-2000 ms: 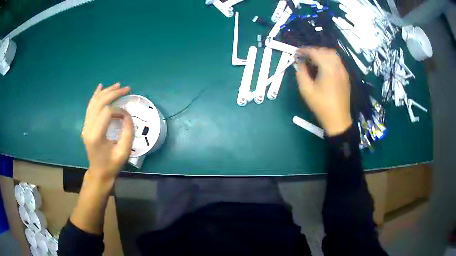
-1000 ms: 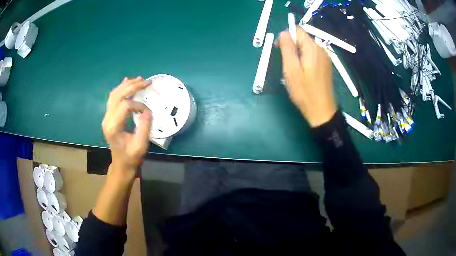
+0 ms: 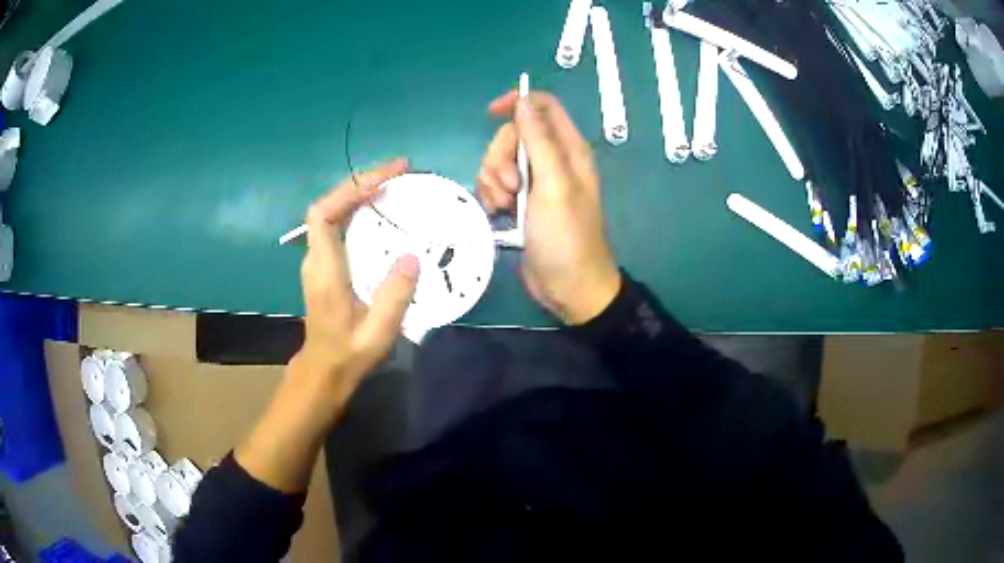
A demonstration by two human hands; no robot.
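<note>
A round white housing (image 3: 440, 225) with small dark slots in its face is held near the green bench's front edge. My left hand (image 3: 347, 258) grips its left side, thumb on the face. A thin dark wire (image 3: 349, 143) curves above the housing. A white bar end (image 3: 293, 234) sticks out left of my left hand. My right hand (image 3: 556, 209) holds a white stick antenna (image 3: 523, 165) upright in the picture, its bent hinge end touching the housing's right side. Whether it is seated is hidden.
Several loose white antennas (image 3: 611, 83) lie right of my right hand. Beyond are a black cable bundle (image 3: 793, 99) with white, blue and yellow plugs (image 3: 870, 258), and an antenna pile (image 3: 925, 66). White housings (image 3: 44, 83) stand far left. A cardboard box (image 3: 253, 407) with white housings is below.
My right hand has moved left from the loose antennas, carrying one antenna to the housing's right side. The housing is now gripped with my left thumb on its face.
</note>
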